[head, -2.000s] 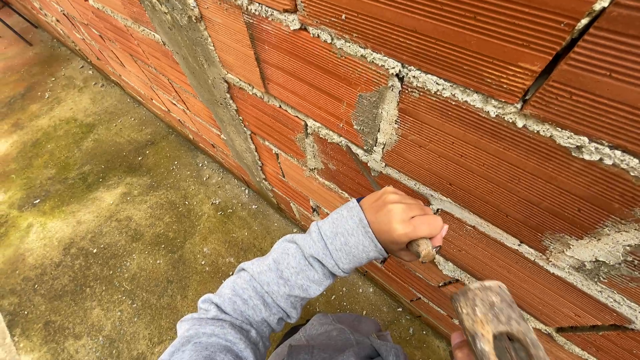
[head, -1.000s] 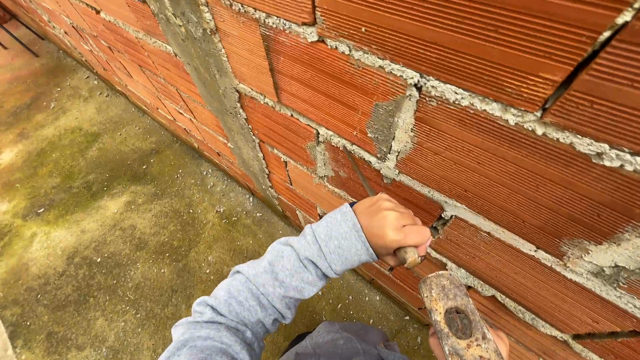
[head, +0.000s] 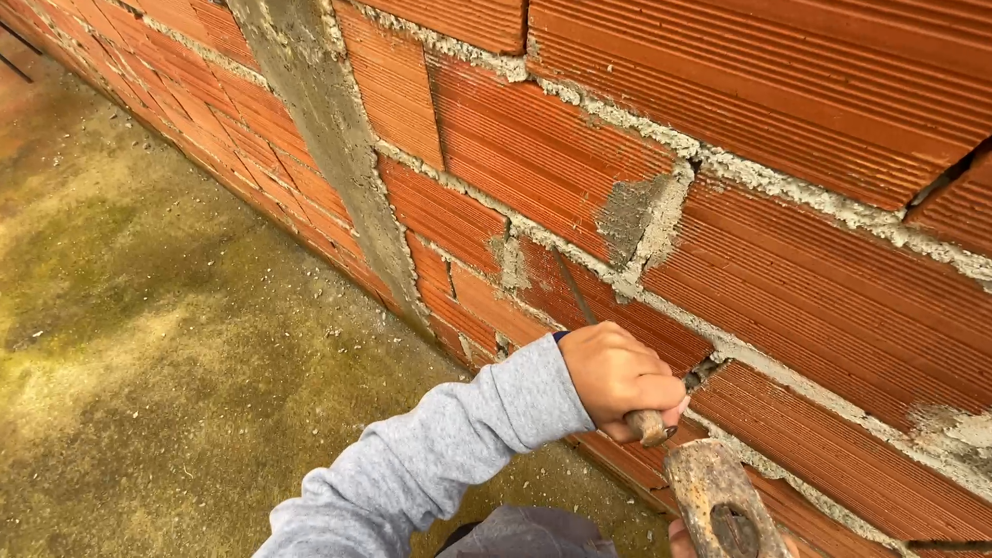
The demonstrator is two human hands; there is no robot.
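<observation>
My left hand (head: 624, 378), in a grey sleeve, is closed around the worn wooden handle (head: 649, 428) of a thin metal tool. Its dark, narrow shaft (head: 575, 285) slants up and left, and the tip meets the mortar joint (head: 542, 232) below a hollow clay brick (head: 535, 147). Just beneath the handle's butt end is a rusty hammer head (head: 721, 496) with the eye facing up. Fingers of my right hand (head: 682, 540) show on both sides of it at the bottom edge, and the rest of that hand is hidden.
The ribbed brick wall (head: 837, 302) rises along the right, with rough mortar joints and open gaps. A concrete column (head: 333, 132) runs down through it. The mossy concrete floor (head: 194, 349) with scattered crumbs lies at left. Dark rods (head: 17, 54) lie at the far upper left.
The hammer head has come from the lower right to close under the tool's handle, its eye now facing up. My left hand keeps its grip on the tool.
</observation>
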